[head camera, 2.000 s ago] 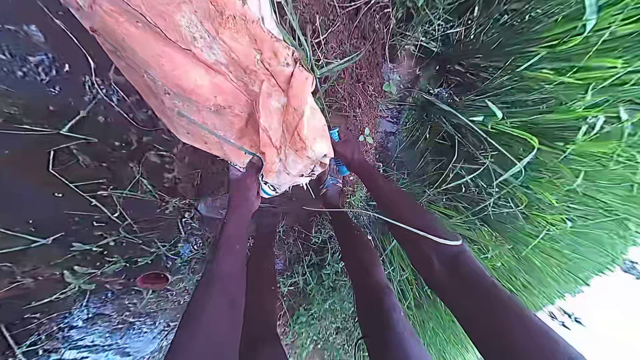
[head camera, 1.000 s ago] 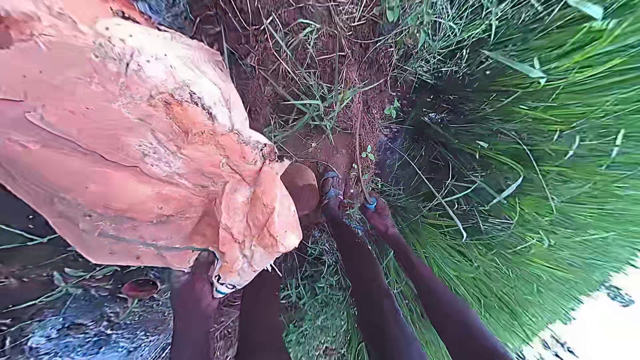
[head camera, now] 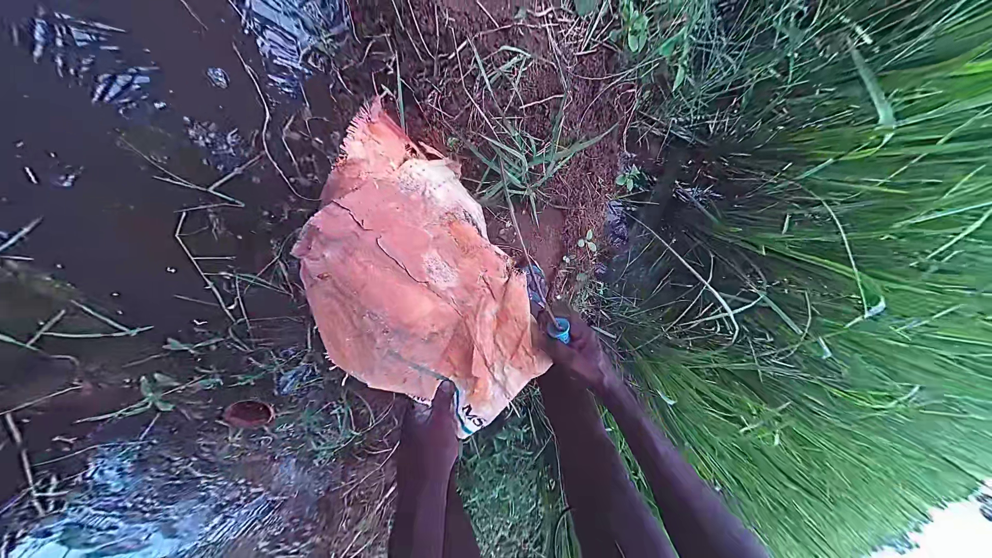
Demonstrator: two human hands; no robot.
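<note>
A worn, orange-stained woven sack (head camera: 418,271) with frayed edges and some printing at its lower corner spreads out in front of me. My left hand (head camera: 438,415) grips the sack's near edge, its thumb on top. Just right of the sack, my right hand (head camera: 581,353) is closed around a small blue object (head camera: 558,330), whose kind I cannot tell. A thin stick or cord (head camera: 515,217) runs upward from that hand. The right fingers are partly hidden, and whether they touch the sack is unclear. A foot in a sandal (head camera: 536,283) shows behind the right hand.
Dark muddy water (head camera: 101,194) with floating stalks lies to the left. A small reddish-brown round object (head camera: 249,413) sits at its edge. A strip of bare soil (head camera: 573,186) with weeds runs upward. Tall green grass (head camera: 868,325) fills the right side. My legs (head camera: 589,457) stand between the arms.
The sack, large at the left a second ago, now spreads lower and in front of my feet. My right hand has come closer to the sack and my left hand, still with the blue object.
</note>
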